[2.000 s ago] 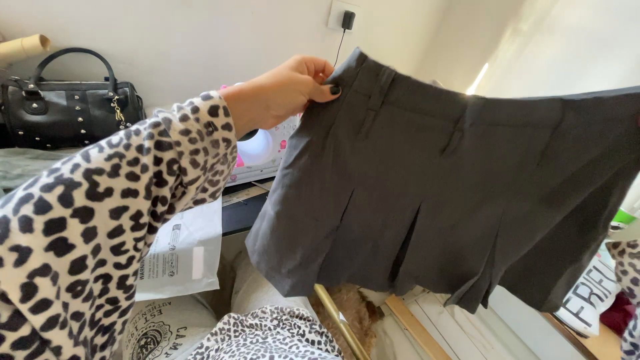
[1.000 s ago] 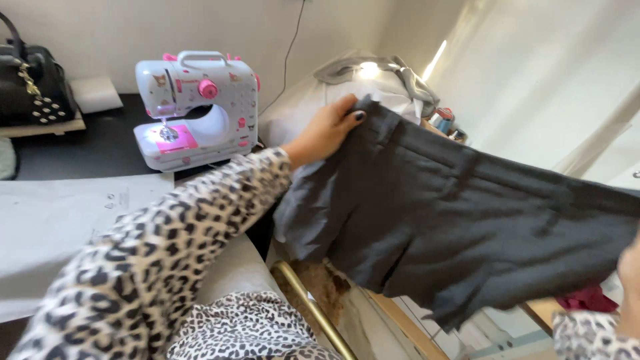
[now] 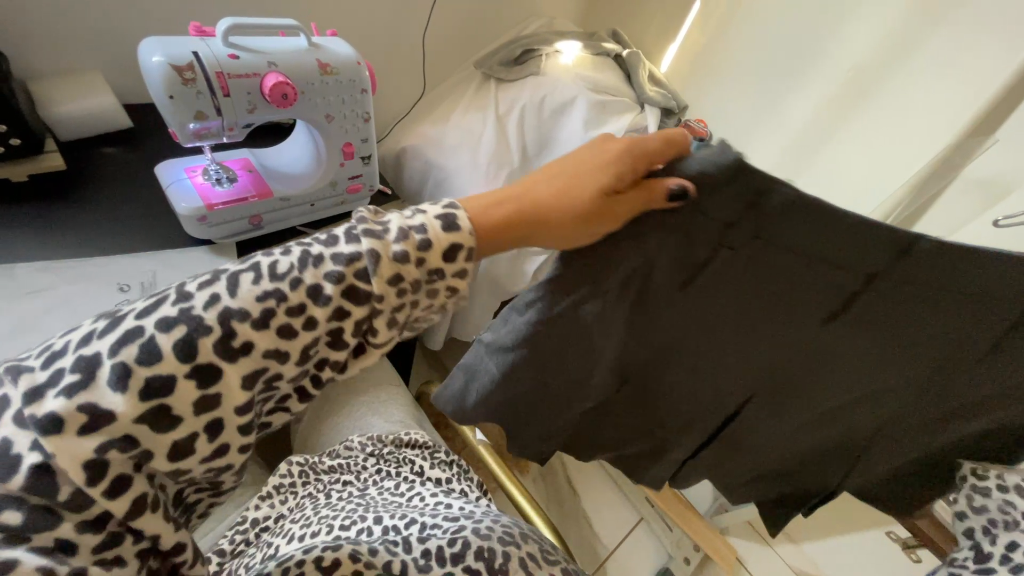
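My left hand (image 3: 592,192) pinches the upper left corner of a dark grey pleated skirt (image 3: 744,320) between thumb and fingers. The skirt is spread out in the air to the right, its waist edge on top and its hem hanging below. My right hand is out of view; only its leopard-print sleeve (image 3: 988,508) shows at the lower right edge, beside the skirt. A white sewing machine (image 3: 264,128) with pink knobs and a lit needle area stands to the left of my left hand.
The machine stands on a black table (image 3: 72,212) with white plastic packaging (image 3: 104,292) at its front. White fabric (image 3: 512,120) with a grey garment (image 3: 640,72) on it is heaped behind my left hand. A gold metal tube (image 3: 512,484) is below, near my lap.
The view has swung left, bringing the whole sewing machine in. The skirt stays held up; its belt loops, plain earlier, are hard to see now. My right hand, partly visible a second ago, has left the view.
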